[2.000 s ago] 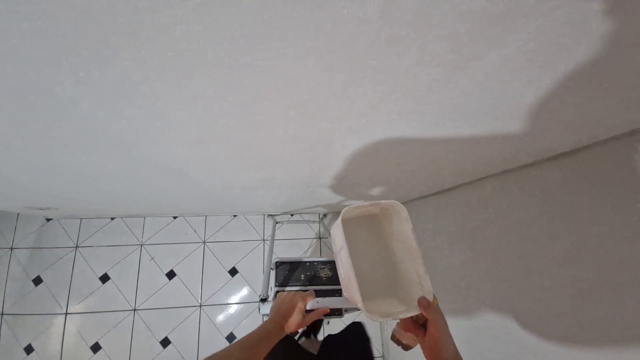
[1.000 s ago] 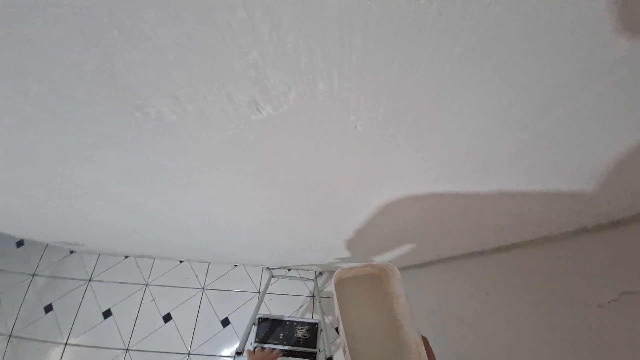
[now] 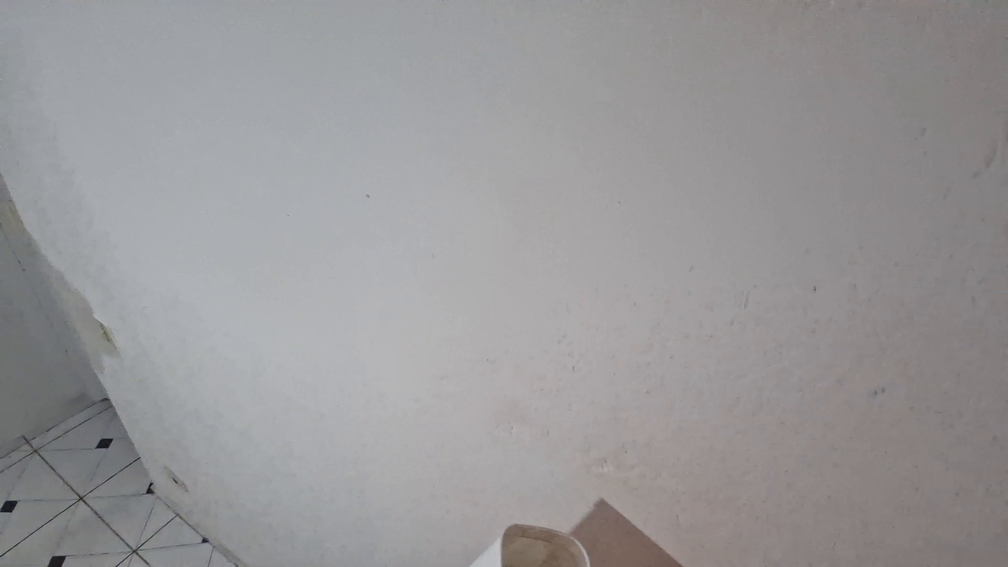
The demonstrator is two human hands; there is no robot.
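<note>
Only the upper end of a pale, off-white plastic tub (image 3: 543, 543) shows at the bottom edge of the head view, a little right of the middle. A white flat piece (image 3: 490, 554) touches or overlaps its left side; what it is cannot be told. Behind them a whitish plastered wall (image 3: 472, 276) fills most of the view, with small pits and marks. Neither of my hands is in the picture, so what holds the tub is hidden below the frame.
At the lower left lies a white tiled floor (image 3: 55, 480) with small black inset squares. The wall's left edge (image 3: 102, 335) is chipped, with another grey-white surface (image 3: 35, 339) beyond it. A brownish shadow (image 3: 622, 539) falls on the wall right of the tub.
The view has swung a lot, now mostly onto the wall. Both hands and the step ladder seen earlier have left the picture, and less of the tub shows.
</note>
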